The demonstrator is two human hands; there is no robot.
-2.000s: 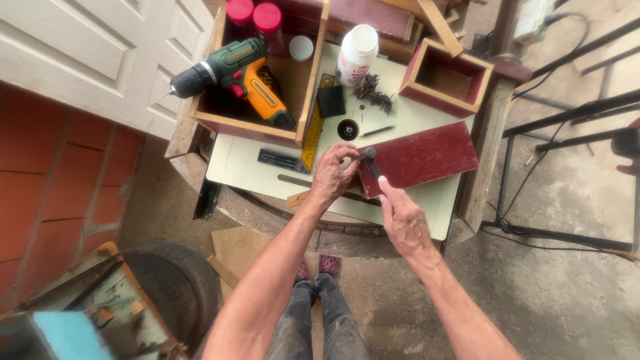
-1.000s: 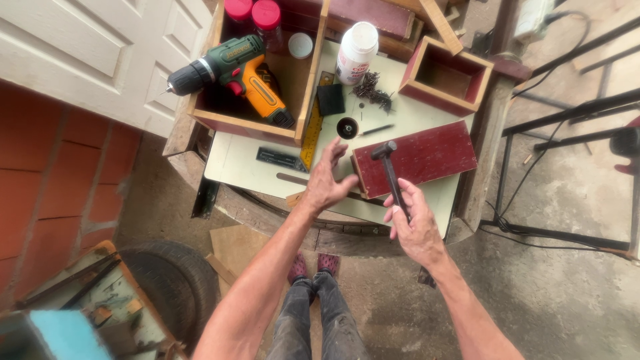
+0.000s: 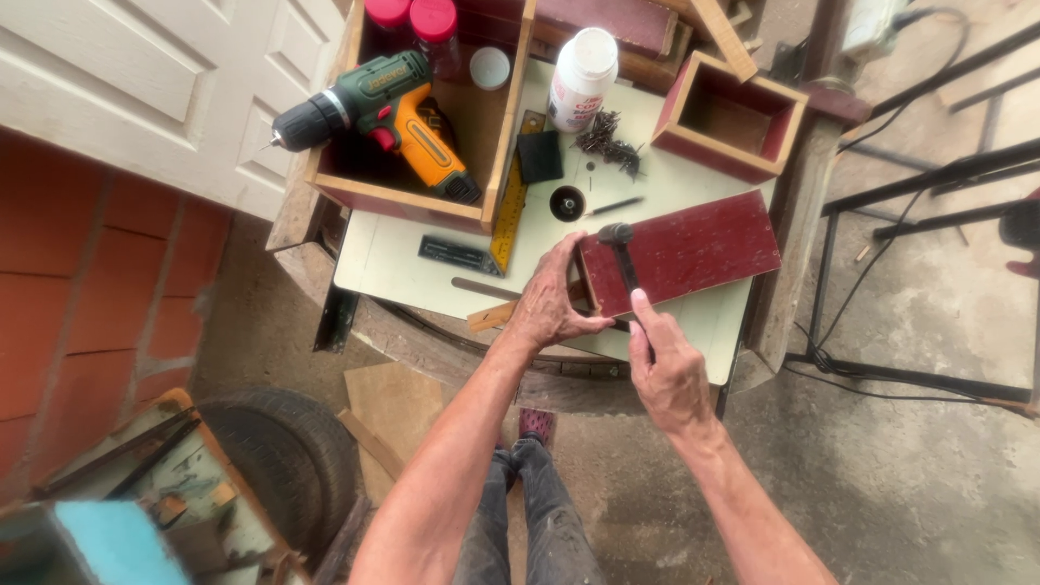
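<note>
My right hand (image 3: 670, 361) grips the dark handle of a small hammer (image 3: 616, 236), whose head is over the left end of a dark red wooden box (image 3: 686, 252). My left hand (image 3: 556, 301) has its fingers and thumb spread around that same end of the box. Just beyond are a round black cup (image 3: 567, 203) and a pencil (image 3: 615, 206). A pile of small nails (image 3: 605, 142) lies beside a white plastic glue bottle (image 3: 582, 81). Left of my left hand are a yellow try square (image 3: 509, 215) with a dark handle and a wood strip (image 3: 491, 317).
An open wooden box (image 3: 406, 203) at the back left holds a cordless drill (image 3: 398, 122) and red-lidded jars (image 3: 434, 24). A smaller open box (image 3: 731, 118) stands at the back right. Black metal frames (image 3: 934, 183) and a cable are at right, a tyre (image 3: 280, 463) below left.
My left hand, raised off the box one second ago, is back around its left end. The hammer has stayed in my right hand, its head now a little farther from my body.
</note>
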